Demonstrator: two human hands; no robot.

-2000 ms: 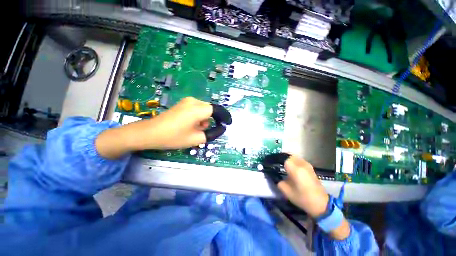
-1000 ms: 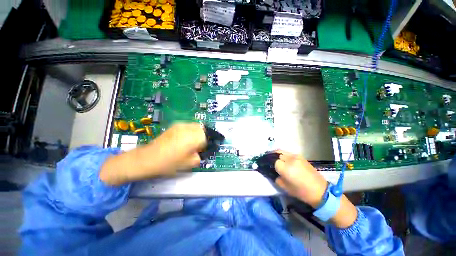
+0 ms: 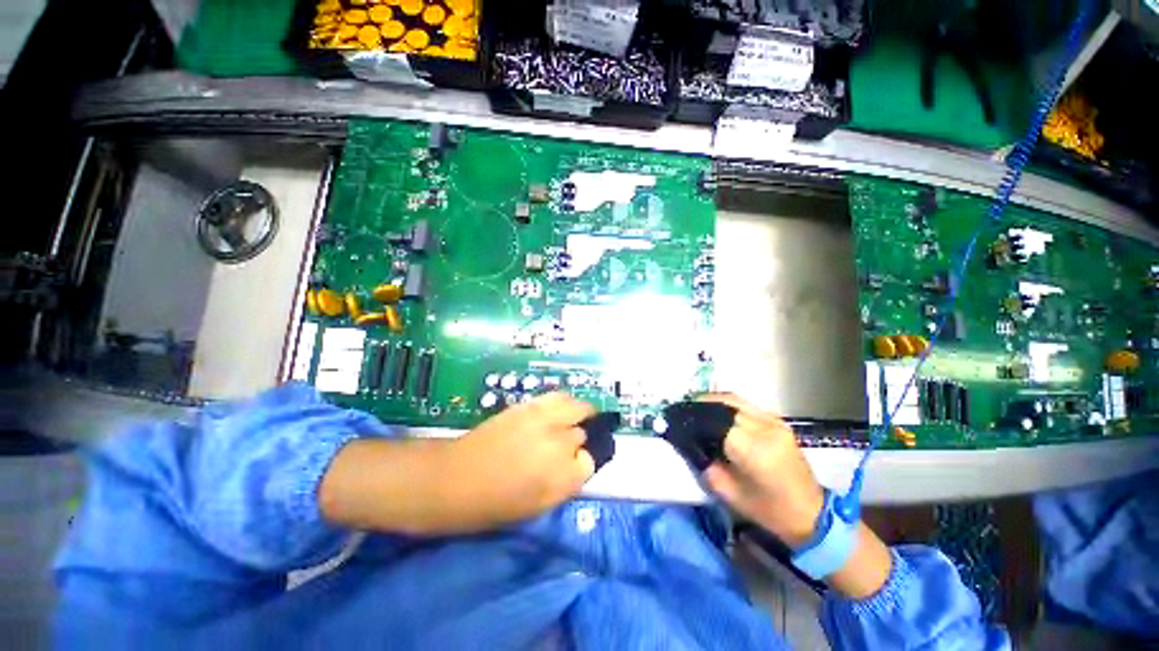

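Note:
A large green circuit board (image 3: 483,274) lies on the conveyor in front of me, with small capacitors (image 3: 515,382) upright near its front edge and yellow discs (image 3: 333,303) at its left. My left hand (image 3: 534,458), with black finger cots, is at the board's front edge, its fingertips bent down. My right hand (image 3: 750,464), also with black finger cots and a light blue wrist strap, is at the board's front right corner. Its fingertips are close together at a small pale round spot. I cannot tell whether either hand holds a part.
Behind the board are bins of yellow discs (image 3: 397,28) and small silvery parts (image 3: 578,74). A second board (image 3: 966,305) lies to the right, past a gap. A handwheel (image 3: 237,220) is at the left. A blue coiled cord (image 3: 969,261) runs to my right wrist. A blue sleeve (image 3: 1112,541) shows at far right.
My left hand has moved from over the middle of the board down to its front edge, uncovering the capacitors and black upright parts. My right hand has stayed near the front right corner.

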